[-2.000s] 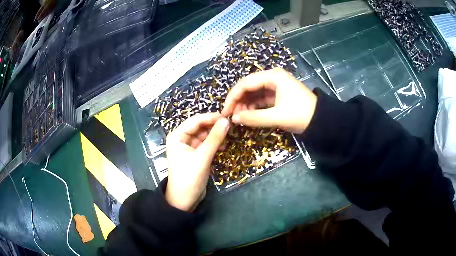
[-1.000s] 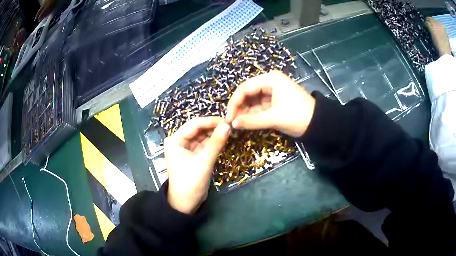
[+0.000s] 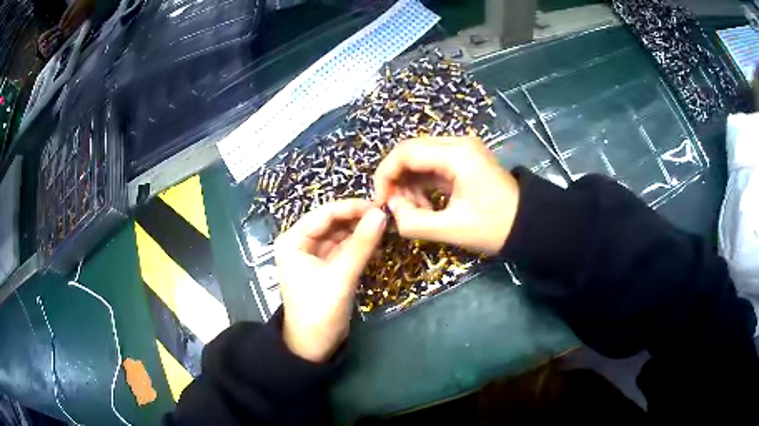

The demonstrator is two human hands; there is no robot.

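My left hand and my right hand meet above the piles, thumbs and index fingertips together. A tiny dark part shows between the fingertips; its type is hard to read. Small gold parts lie in a pile just below and behind my hands, partly hidden by them. Small black-and-silver parts spread in a wider pile farther away. Both piles lie in a clear plastic tray.
A clear blister tray lies right. A white strip with blue marks lies behind the piles. Stacked trays, hazard tape, white cord and an orange-brown scrap are left. Another person's white sleeve is at right.
My right hand has dropped slightly and its fingers have shifted; my left hand stays nearly in place. The other person's hand, seen one second ago at the upper right, is out of sight.
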